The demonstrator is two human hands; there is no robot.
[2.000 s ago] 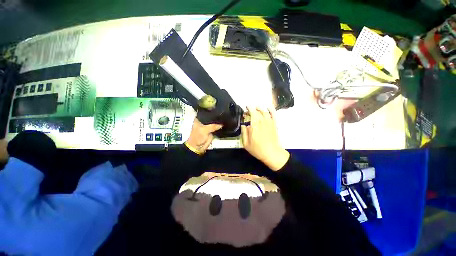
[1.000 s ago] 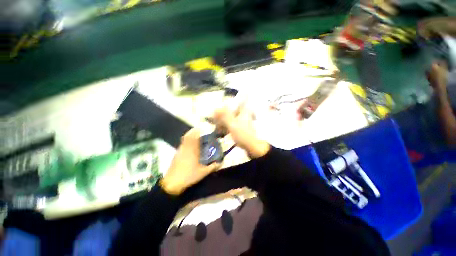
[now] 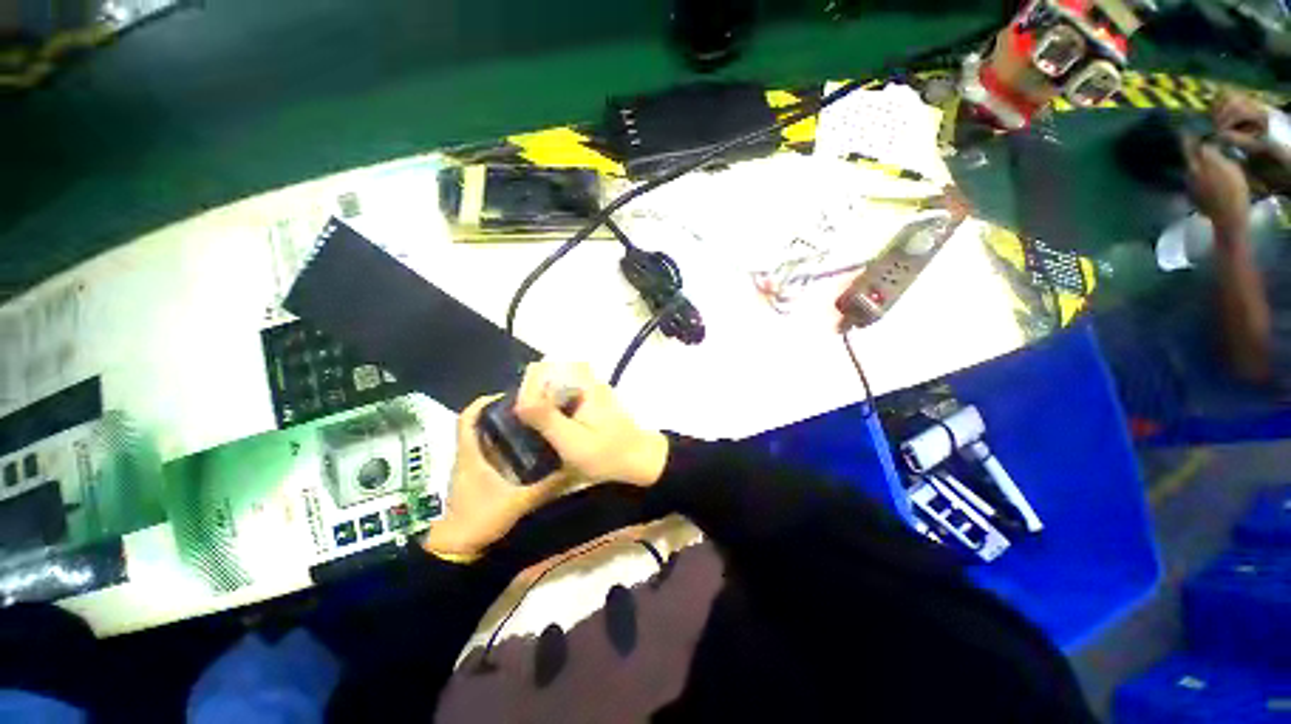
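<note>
My left hand (image 3: pixel 474 495) holds a black socket unit (image 3: pixel 518 441) above the table's front edge. My right hand (image 3: pixel 602 430) is on the unit's upper right side, its fingers touching the top. A black power cord (image 3: pixel 530 279) curves near the hands; whether it joins the unit is hidden. A folded black cord bundle (image 3: pixel 658 290) lies beyond my right hand. The black adhesive sheet (image 3: pixel 404 314) lies flat beyond my left hand, with white dots at its far left end.
Test fixture (image 3: pixel 527 197) and black box (image 3: pixel 691 125) stand at the back. Power strip (image 3: pixel 898 269) and white wires (image 3: pixel 800 269) lie right. A blue bin (image 3: pixel 1083 481) with white parts is below. Printed packaging sheets (image 3: pixel 227 495) lie left. Another person's arm (image 3: pixel 1240 283) shows far right.
The view has swung right. The black sheet, earlier raised with a whitish roll-like strip over it, lies flat. Both hands now close around the socket unit; a cord loops across the table.
</note>
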